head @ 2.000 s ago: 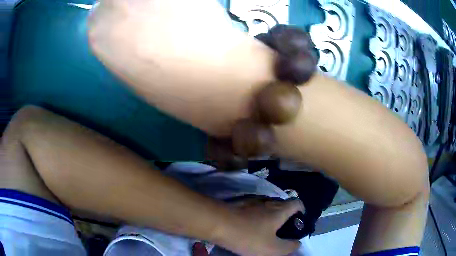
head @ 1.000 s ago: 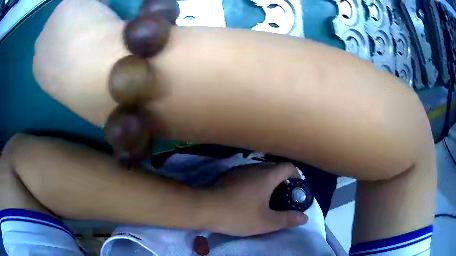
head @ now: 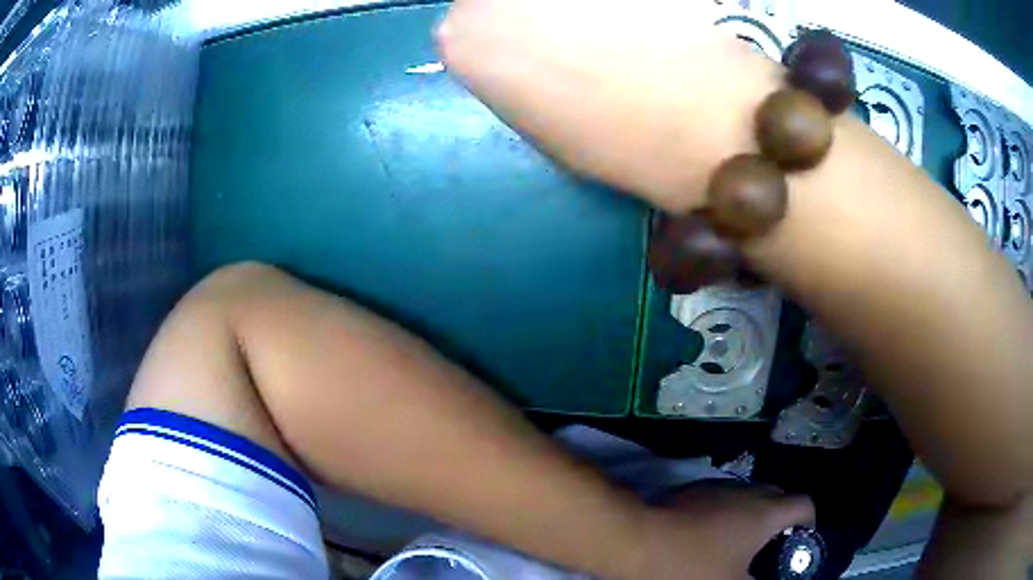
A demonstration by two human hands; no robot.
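Observation:
My left hand (head: pixel 725 527) is at the lower right, closed round a black disc with a pale metallic centre (head: pixel 802 557); whether more discs sit behind it is hidden. My right hand (head: pixel 532 57) is over the upper part of the green mat, washed out and blurred, with its fingers not readable. A thin white pointed sliver (head: pixel 426 69) shows just left of it; I cannot tell if the hand holds it. A silver bracket (head: pixel 742 391) with a scalloped left edge lies partly under my right wrist, its visible round pocket showing bare metal.
More silver brackets (head: pixel 895 108) lie beyond my right forearm, with others at the right edge (head: pixel 983 170). Clear ribbed stacked trays (head: pixel 125 170) with a paper label stand at the left. A pale rail (head: pixel 272 14) borders the green mat (head: pixel 374 215) at the top.
The view has shifted, showing the stacked trays and more mat. My right hand now appears farther right, near the top edge. My left hand, still round the disc, appears lower and farther right.

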